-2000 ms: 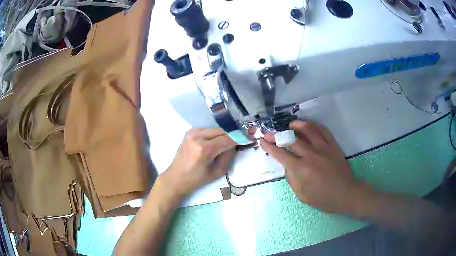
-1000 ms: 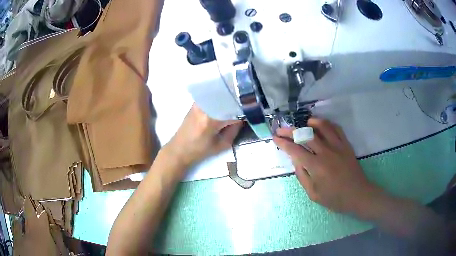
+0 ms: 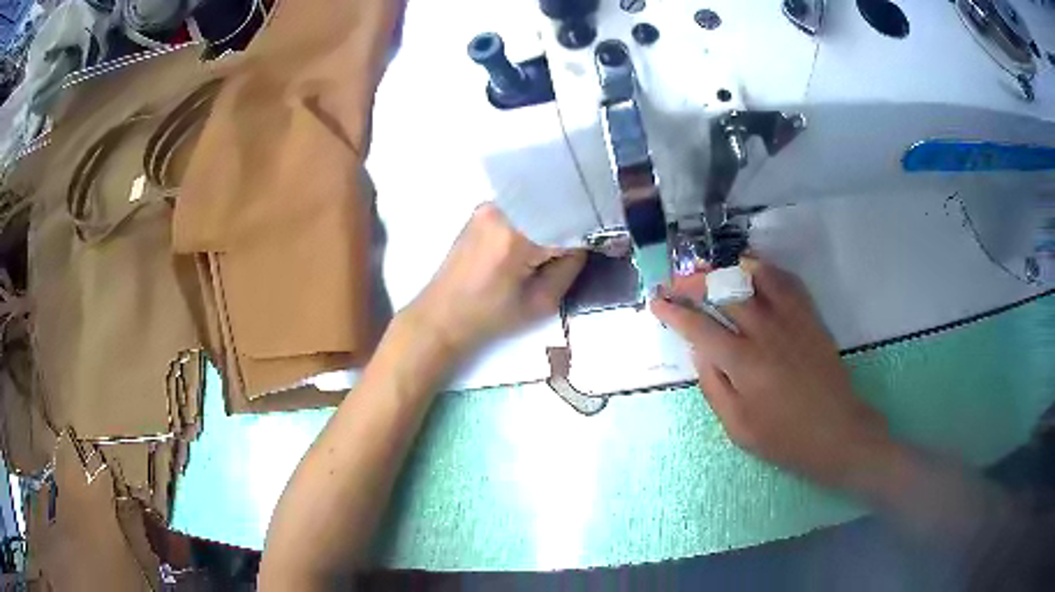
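Observation:
A large white sewing machine [image 3: 856, 127] fills the upper right. Its needle and presser foot parts [image 3: 727, 241] are a small dark cluster under the head. My left hand [image 3: 492, 283] is left of the needle, fingertips bent in at a small shiny metal part [image 3: 607, 241]. A dark rectangular area [image 3: 607, 281] shows beside those fingertips. My right hand [image 3: 775, 376] is at the presser foot, thumb and fingertips close together. A small white block [image 3: 729, 283] lies against its fingers. Whether either hand grips something is hidden or too small to tell.
Folded brown panels [image 3: 283, 197] lie left of the machine bed. More brown pieces with strap loops [image 3: 98, 301] lie beyond them, with a pale tangle [image 3: 69, 69] behind. The pale green table [image 3: 509, 486] curves along the front. A loose thread [image 3: 978, 237] lies at right.
The view has shifted, so the machine sits further right and higher. My left hand has moved left, away from my right fingertips, and the dark rectangular area now shows between them.

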